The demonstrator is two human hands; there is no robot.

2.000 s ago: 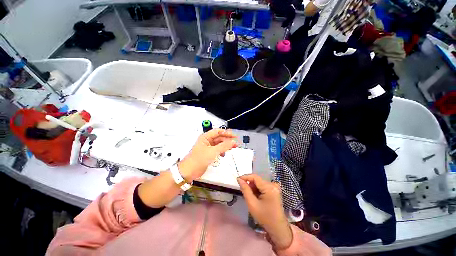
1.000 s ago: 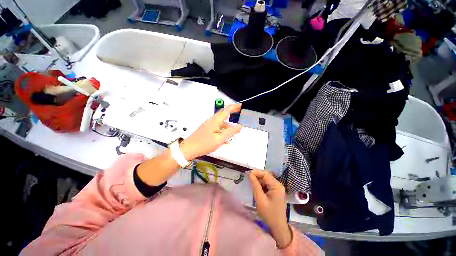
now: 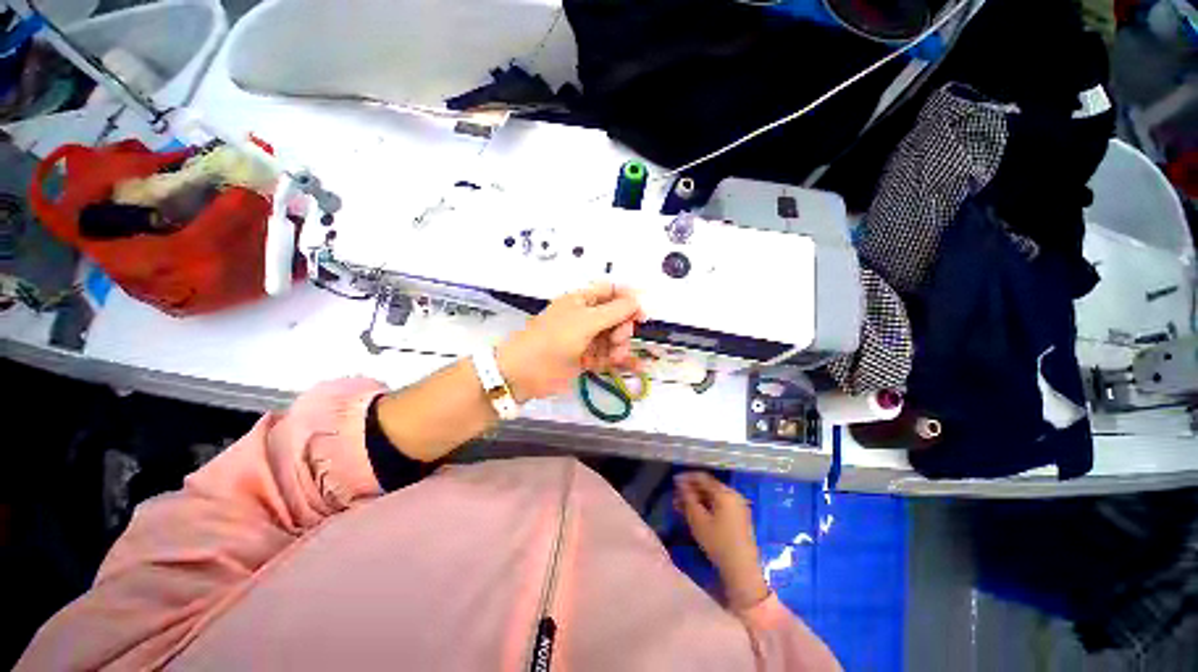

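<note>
The white sewing machine head (image 3: 736,269) lies across the table in front of me. My left hand (image 3: 578,344) is at the front edge of its arm, with thumb and fingertips pinched together. My right hand (image 3: 717,523) is lower, in front of the table edge, with its fingers curled in. No thread can be made out at either hand. A dark spool with a green top (image 3: 632,184) and a dark spool with a pale top (image 3: 682,192) stand behind the arm. Green and yellow handles (image 3: 610,393) lie just below my left hand.
A red-orange bag (image 3: 184,256) holds cream and dark bundles at the left. Checked fabric (image 3: 935,164) and dark navy garments (image 3: 985,355) are heaped at the right. Two cones lie by the front right edge (image 3: 907,428). A blue bin (image 3: 834,558) is below.
The view has tilted down and shows the machine nearer. My left hand has closed from spread fingers to a pinch at the arm's front. My right hand has moved down below the table edge.
</note>
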